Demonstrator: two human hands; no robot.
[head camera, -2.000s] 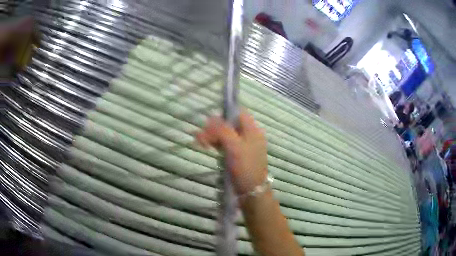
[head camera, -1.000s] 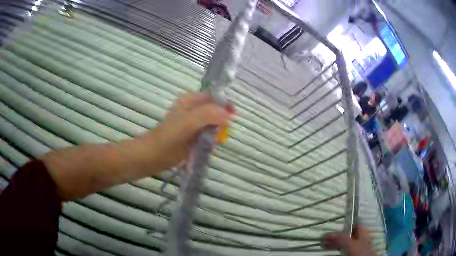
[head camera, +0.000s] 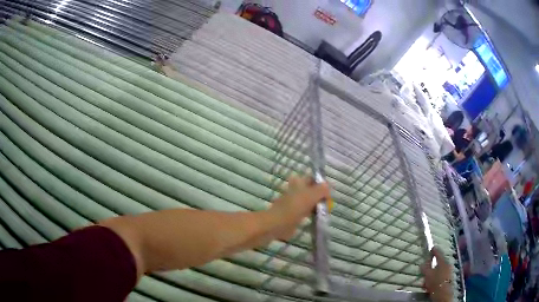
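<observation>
A silver wire frame (head camera: 320, 247) with flat side bars and thin crossing wires is held over the pale green fabric (head camera: 171, 171), which lies in ridges over the tubes. My left hand (head camera: 302, 203), with a yellow band on a finger, grips the frame's left side bar. My right hand (head camera: 438, 276) is at the lower part of the right side bar, small and blurred, its fingers closed on the bar. Whether the frame touches the fabric cannot be told.
Bare metal tubes (head camera: 127, 26) shine at the upper left. A pale grey ribbed surface (head camera: 254, 76) lies beyond the green fabric. A black chair-like object (head camera: 348, 56) stands behind it. White cloth (head camera: 414, 103) is piled at the back right. People and coloured items are blurred at the right edge.
The frame and both hands have moved right across the fabric, leaving more green ridges in view at left. The left hand keeps its grip on the left bar.
</observation>
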